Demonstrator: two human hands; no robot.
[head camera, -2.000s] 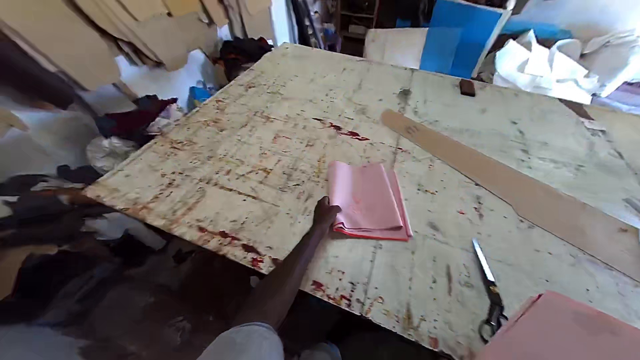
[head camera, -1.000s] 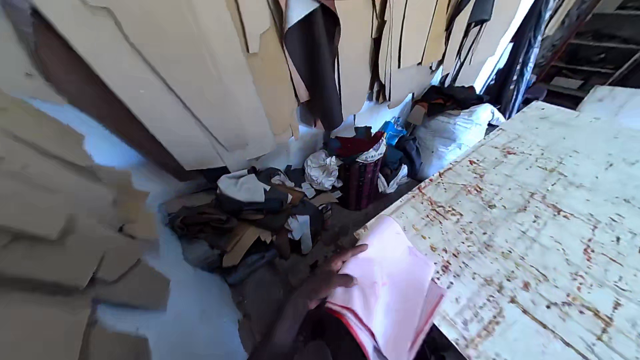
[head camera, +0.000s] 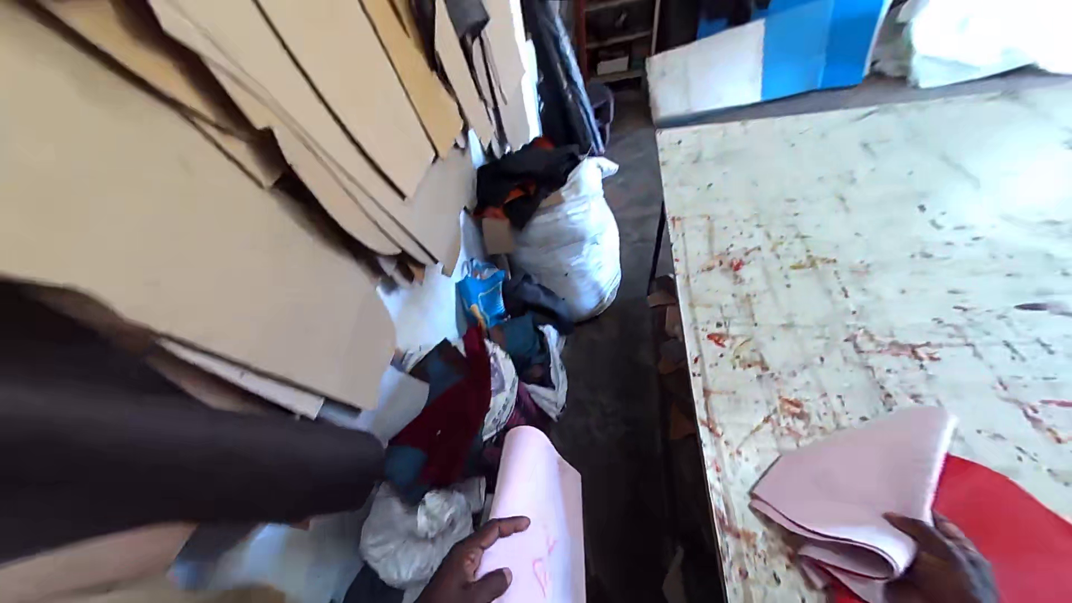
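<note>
My left hand (head camera: 477, 561), at the bottom centre, grips a rolled pink sheet (head camera: 540, 511) that bears red handwriting, held over the floor beside the table. At the lower right, my right hand (head camera: 946, 557) holds a folded pink sheet (head camera: 854, 486) with several layers, above the near left part of the worktable. A red sheet (head camera: 1005, 511) shows next to and behind that hand; whether the hand also holds it, I cannot tell.
The stained worktable (head camera: 804, 293) fills the right side. Cardboard patterns (head camera: 193, 226) hang along the left wall. On the floor between are a stuffed white sack (head camera: 578, 243), dark red cloth scraps (head camera: 456, 419) and a crumpled plastic bag (head camera: 410, 536). A blue and white board (head camera: 754, 67) stands beyond the table.
The view has swung widely. My left hand, earlier at the pink sheets on the table, now has a rolled one beside the table. My right hand has come into view with a folded sheet.
</note>
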